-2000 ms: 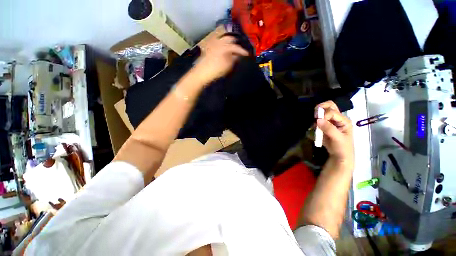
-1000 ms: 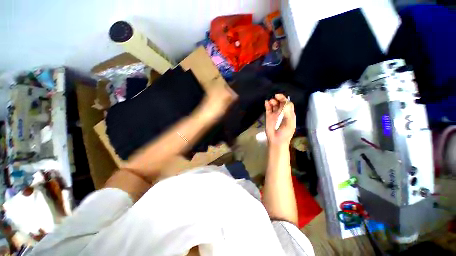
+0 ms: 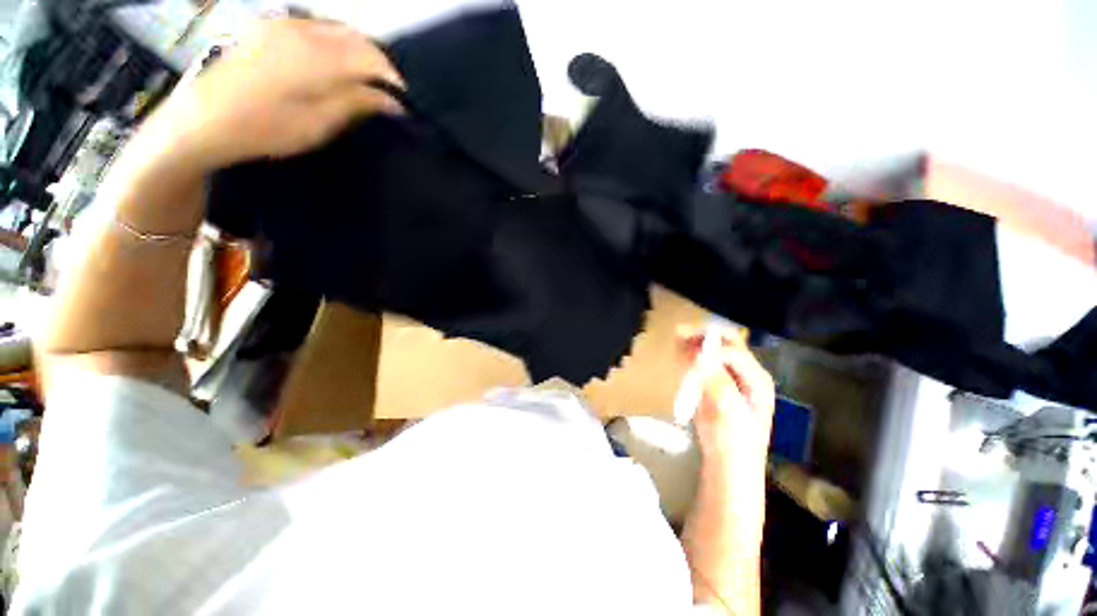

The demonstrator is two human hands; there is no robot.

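My left hand (image 3: pixel 295 90) is raised at the upper left and grips black cloth pieces (image 3: pixel 421 229). The pieces stretch in a joined string across the view to the right edge, with notched lower edges. My right hand (image 3: pixel 731 391) is below the string at centre right, with a white finger-length stick (image 3: pixel 692 391) in it, blurred; its tip cannot be made out. A tan cardboard sheet (image 3: pixel 445 373) shows under the cloth. Whether a stack lies behind the raised cloth is hidden.
A red plastic bag (image 3: pixel 774 178) shows behind the string. A machine table with a sewing machine, its display blue-lit (image 3: pixel 1043 526), stands at the lower right, with thread snips (image 3: pixel 941 497) on it. A white bag with brown trim (image 3: pixel 223 301) is at the left.
My left hand has moved far up and left, and the black string is now lifted and stretched across the view. My right hand still holds the white stick. The camera view has shifted.
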